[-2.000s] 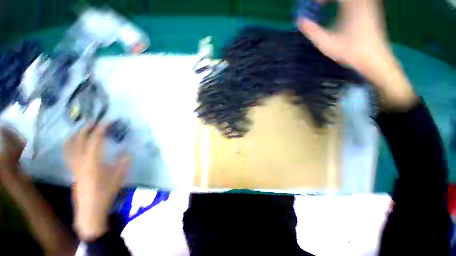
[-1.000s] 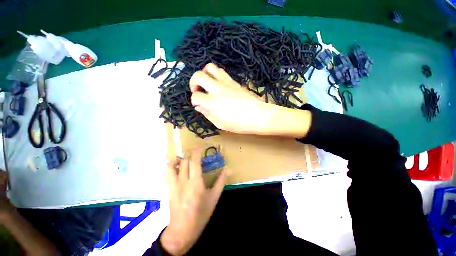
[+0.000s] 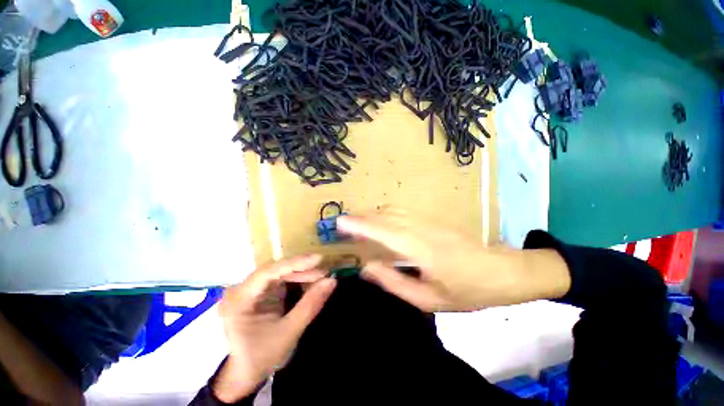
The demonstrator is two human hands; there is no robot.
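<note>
A small blue block with a black loop (image 3: 329,227) stands on the tan work board (image 3: 381,170) near its front edge. My right hand (image 3: 433,266) is just right of it, index fingertip at the block, blurred. My left hand (image 3: 270,313) is at the board's front edge, thumb and index a little apart. A thin dark curved piece, like an elastic loop (image 3: 345,261), shows between the fingertips of both hands. Blur hides which hand holds it. The large tangled pile of black loops (image 3: 349,63) covers the board's far part.
Scissors (image 3: 29,135) and a looped blue block (image 3: 43,204) lie at left on the white sheet (image 3: 159,158). A white bottle (image 3: 99,17) is upper left. A blue block cluster (image 3: 568,87) is right of the pile; a small loop bunch (image 3: 677,161) lies far right. Another person's arm (image 3: 32,357) is lower left.
My right hand has moved from the pile down to the board's front edge. My left hand has shifted left and down, off the blue block. The view has shifted, so the table items appear higher.
</note>
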